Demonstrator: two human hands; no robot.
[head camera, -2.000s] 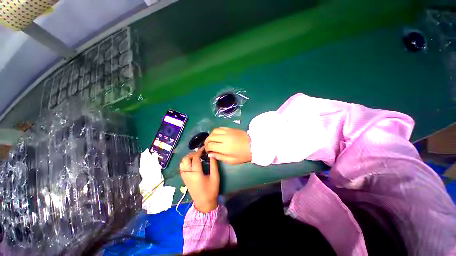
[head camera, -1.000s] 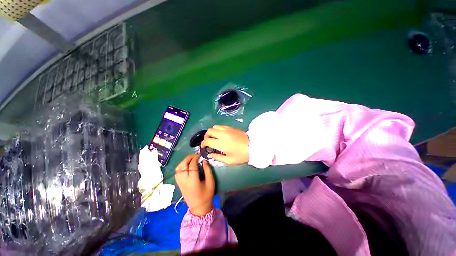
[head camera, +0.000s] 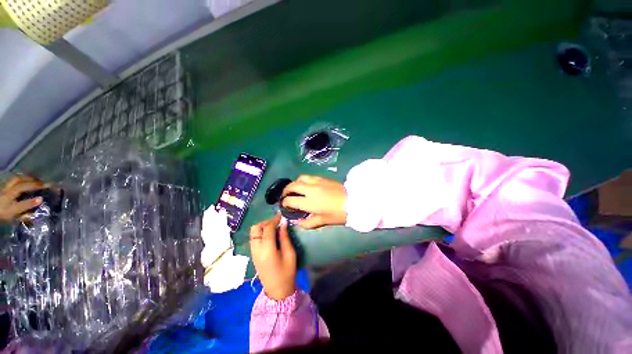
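Observation:
An open round black charging case (head camera: 278, 191) is just above the green mat, its lid disc at the left and its base disc under my right fingers. My right hand (head camera: 315, 202) holds the base from the right. My left hand (head camera: 274, 256) is below the case, with a small pale piece (head camera: 283, 221) at its fingertips, against the base's lower edge. A thin pale cord shows beside my left wrist. The inside of the base is mostly hidden by my right fingers.
A lit phone (head camera: 242, 188) and a crumpled white cloth (head camera: 220, 252) lie left of my hands. Bagged black rounds lie behind (head camera: 319, 143) and far right (head camera: 573, 61). Stacked clear trays (head camera: 118, 242) stand left. Another person's hand (head camera: 19, 198) holds something dark there.
Another person's hand has come in at the far left with a dark object. My right hand has tilted the case, and the pale piece now shows at my left fingertips.

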